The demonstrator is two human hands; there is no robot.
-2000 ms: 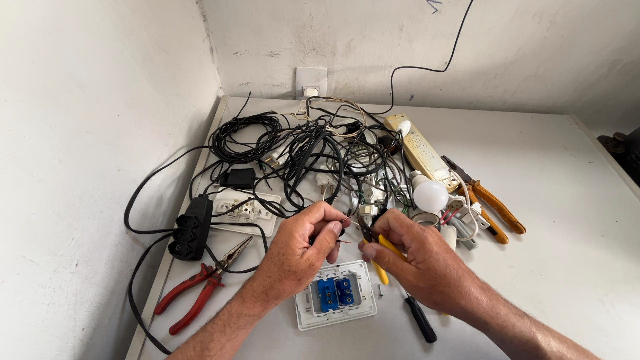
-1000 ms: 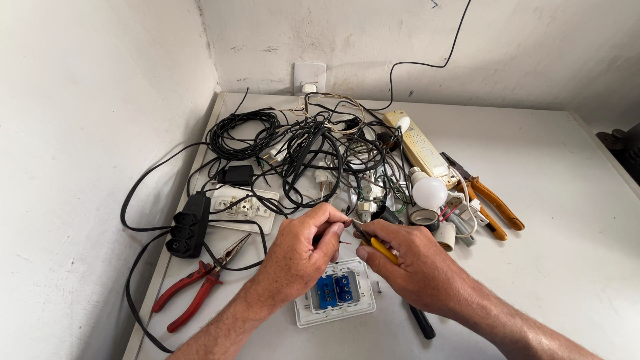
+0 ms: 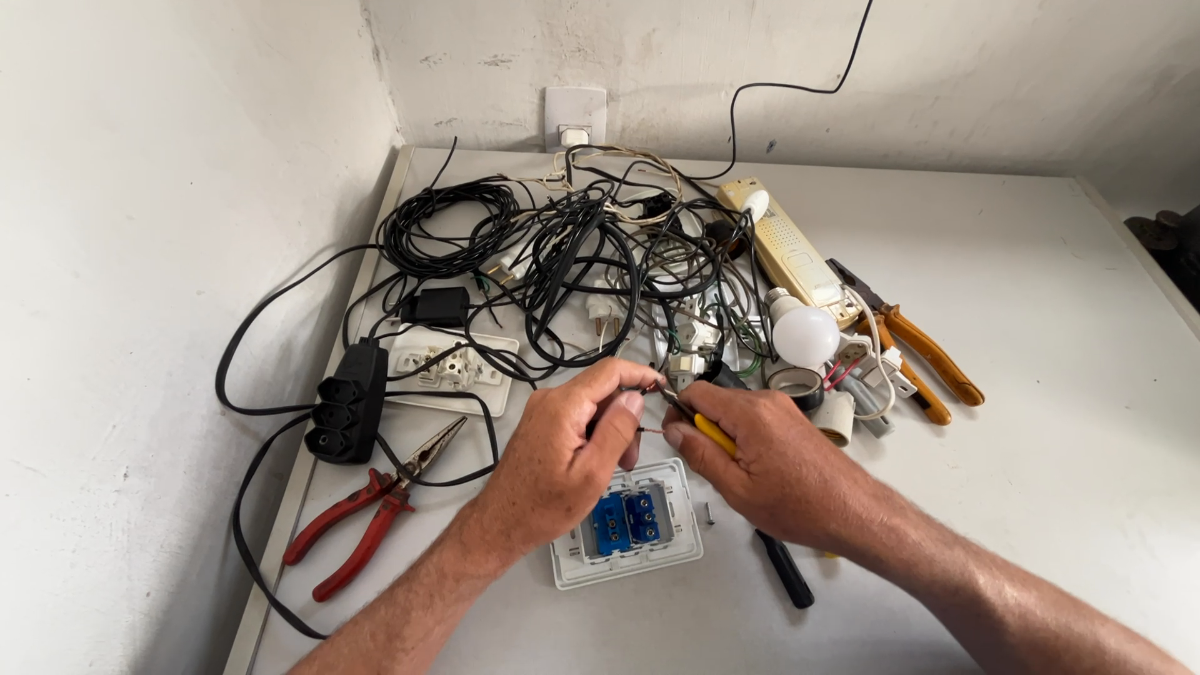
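Note:
My left hand (image 3: 572, 441) pinches a thin dark wire (image 3: 649, 386) between thumb and forefinger; a bare reddish wire end sticks out lower, toward my right hand. My right hand (image 3: 764, 450) is closed around a yellow-handled hand tool (image 3: 714, 434), its metal tip touching or very near the wire by my left fingertips. Which kind of tool it is, my fingers partly hide. Below the hands lies a white wall plate (image 3: 694, 548) with two blue modules (image 3: 626, 522), terminal side up. A small screw (image 3: 710, 514) lies just right of it, and a black handle (image 3: 786, 570) farther right.
Red-handled long-nose pliers (image 3: 375, 516) and a black multi-socket block (image 3: 347, 403) lie left. Behind the hands spreads a tangle of black cables (image 3: 581, 272). A white bulb (image 3: 804, 336), a cream handset-like unit (image 3: 787, 248) and orange-handled pliers (image 3: 923, 356) are at right. A wall outlet (image 3: 575, 117) is behind.
My right hand has turned the yellow-handled tool; its jaws now meet the wire closer to my left fingertips than two seconds ago. My left hand keeps its pinch in about the same place.

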